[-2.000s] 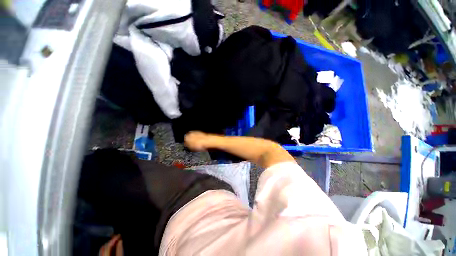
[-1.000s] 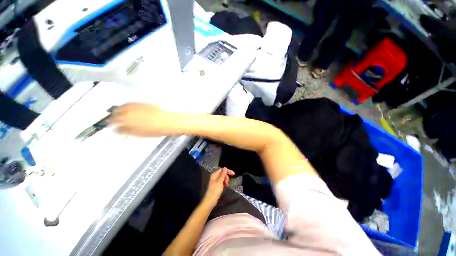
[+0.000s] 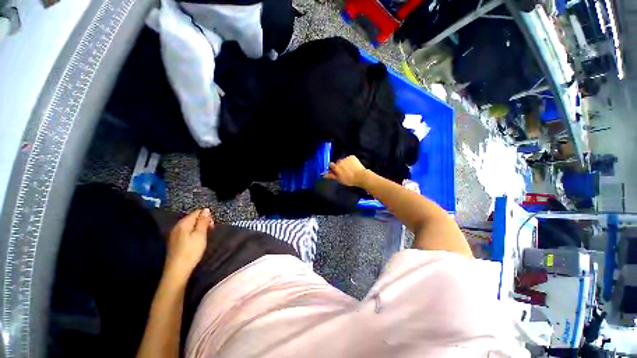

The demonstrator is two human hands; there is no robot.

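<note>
Black garments (image 3: 325, 87) lie heaped in and over the near side of a large blue plastic bin (image 3: 436, 150). My right hand (image 3: 348, 171) is at the bin's near edge, its fingers closed on black cloth that spreads below and left of it. The fingertips are small and partly hidden. My left hand (image 3: 187, 241) rests palm up over my lap, fingers loosely curled, with nothing seen in it. Dark cloth (image 3: 105, 259) lies at the left of my lap, under the table edge.
The table edge with a printed ruler (image 3: 52, 122) curves down the left side. White cloth pieces (image 3: 185, 87) hang beside the black heap. A red stool (image 3: 374, 21) stands beyond the bin. Another sewing station (image 3: 562, 301) is at the right.
My right hand has left the metal tool on the white machine bed and moved to the black garments at the bin. The view has swung right, away from the machine.
</note>
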